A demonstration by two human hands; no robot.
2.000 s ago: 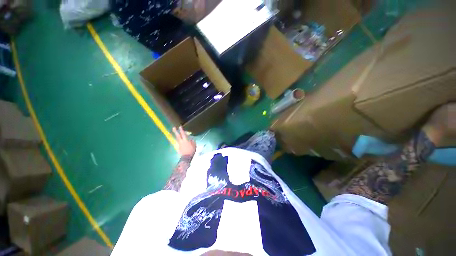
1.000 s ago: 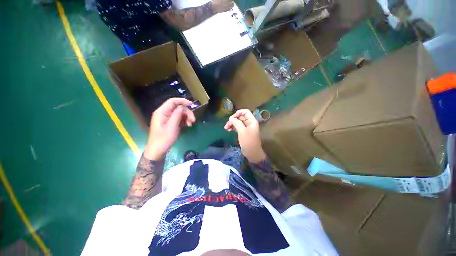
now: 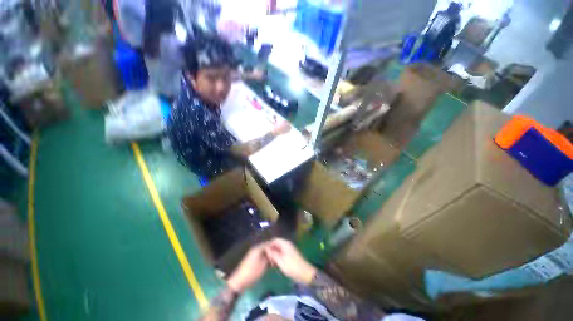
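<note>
My left hand (image 3: 252, 266) and my right hand (image 3: 290, 258) meet at the bottom centre, fingertips together; blur hides whether anything is between them. Just beyond them the open carton (image 3: 200, 216) stands on the floor with dark product units (image 3: 234, 227) inside. To the right is a large sealed carton (image 3: 449, 207) with an orange and dark blue object (image 3: 534, 149) on top. A pale-blue label strip (image 3: 465, 283) with white printed labels lies over the cartons at the lower right.
A seated person (image 3: 204, 119) in a dark patterned shirt sits at the white-topped table (image 3: 281, 157). A scrap carton (image 3: 327, 194) holds clear plastic. A grey tube (image 3: 344, 232) is on the floor beside it. Yellow lines (image 3: 164, 216) cross the green floor at the left.
The view has tilted up, showing the seated person and more of the hall. My hands, apart one second ago, have come together. The carton and table appear lower in the picture.
</note>
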